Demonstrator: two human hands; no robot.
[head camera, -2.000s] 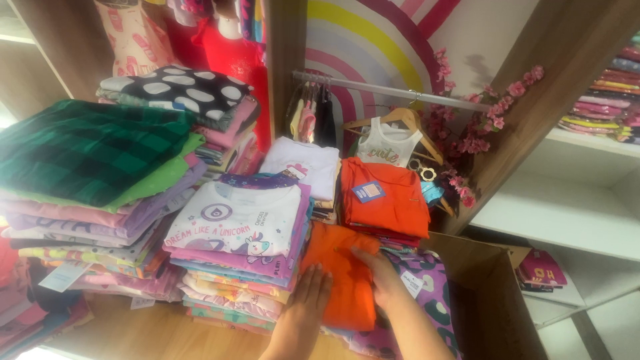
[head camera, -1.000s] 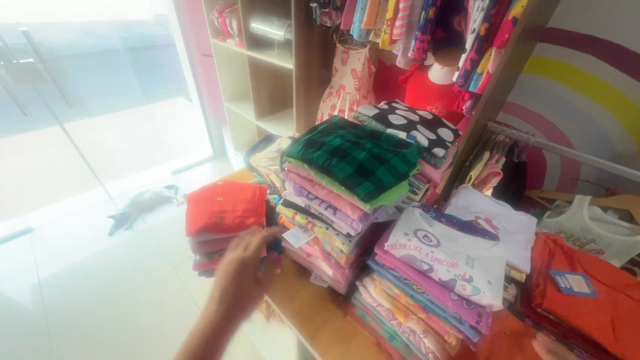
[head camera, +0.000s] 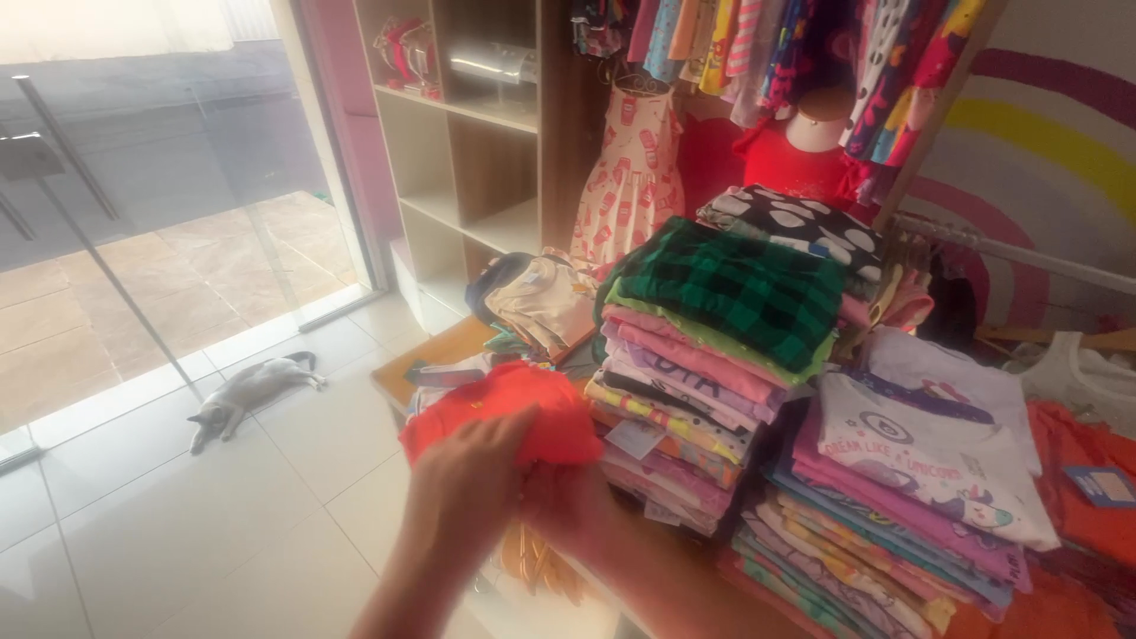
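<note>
A folded red garment (head camera: 506, 413) is held between my two hands above the left end of the wooden table (head camera: 390, 373). My left hand (head camera: 475, 461) lies over its near side, and my right hand (head camera: 564, 497), blurred, supports it from below at the right. Just right of the garment stands a tall stack of folded clothes topped by a green and black plaid piece (head camera: 732, 288). A second stack, with a white unicorn-print shirt (head camera: 923, 444) on top, is farther right. Behind the red garment lie folded beige clothes (head camera: 541, 302).
A cat (head camera: 253, 390) lies on the tiled floor by the glass door (head camera: 160, 222). White and wood cubby shelves (head camera: 497, 222) stand behind the table. Orange hangers (head camera: 541, 559) hang below the table edge. An orange garment with a tag (head camera: 1083, 479) lies at the right.
The view has swung left since the oldest frame. One second ago my left hand was reaching beside a red pile at the table's left end; now both hands hold a red garment there.
</note>
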